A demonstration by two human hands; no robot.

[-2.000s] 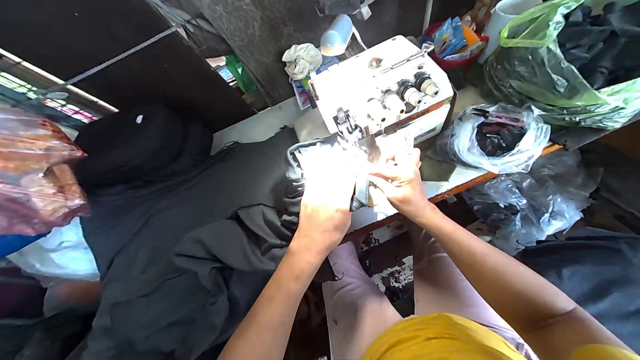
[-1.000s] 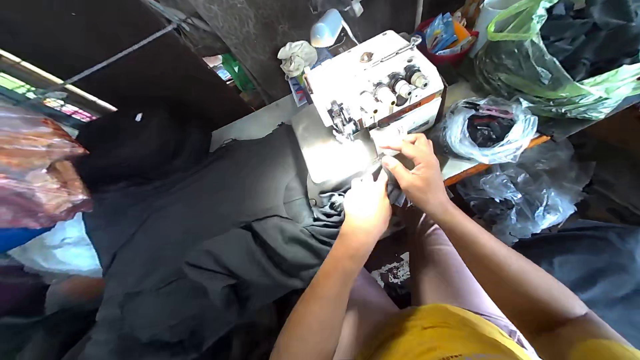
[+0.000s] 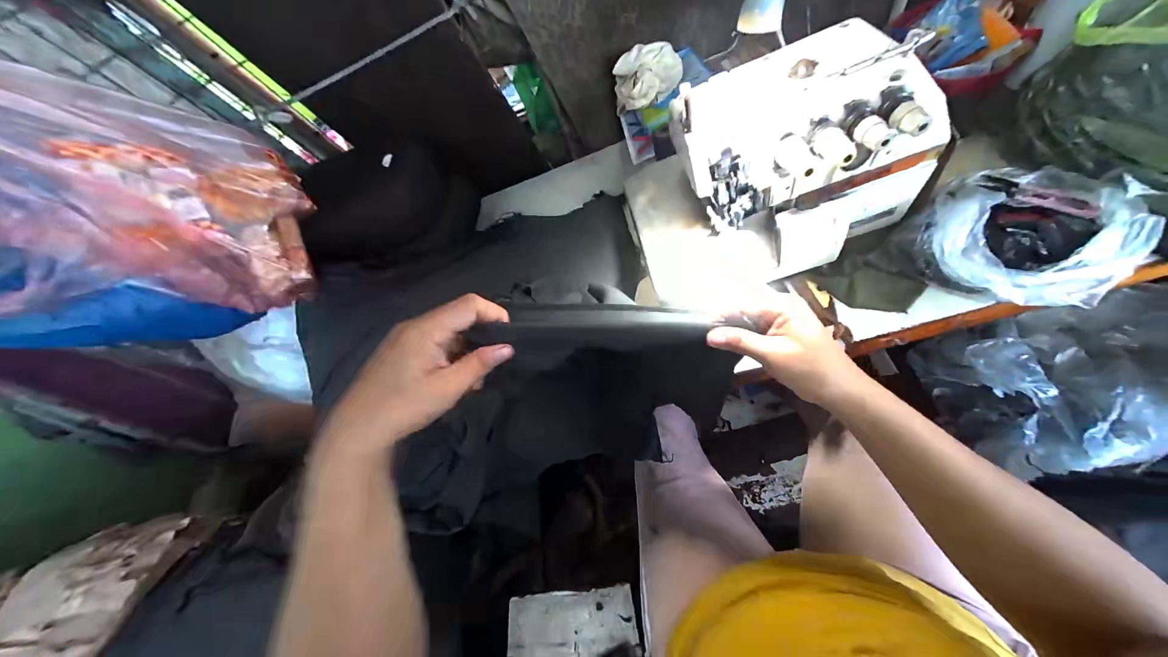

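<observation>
A piece of dark fabric [image 3: 602, 330] is stretched between my two hands, its folded upper edge almost straight. My left hand [image 3: 429, 365] pinches one end between thumb and fingers. At the other end my right hand [image 3: 776, 342] grips the edge, just below the bright sewing plate. Behind it stands a white overlock sewing machine [image 3: 821, 119] with several thread tension knobs on top; its presser foot area [image 3: 730, 196] has no fabric from my hands under it. More dark cloth [image 3: 557, 246] lies over the table at the machine's left.
Clear bags of orange and pink items [image 3: 164, 201] hang at the left. Right of the machine sit a clear plastic bag with dark contents [image 3: 1040, 237] and a green bag [image 3: 1104, 109]. A red basket [image 3: 981, 68] is behind. Crumpled plastic [image 3: 1049, 374] lies below the table's orange edge.
Both hands were close together beside the machine's plate; now they are far apart, the left one moved leftward. The dark fabric has come up stretched between them.
</observation>
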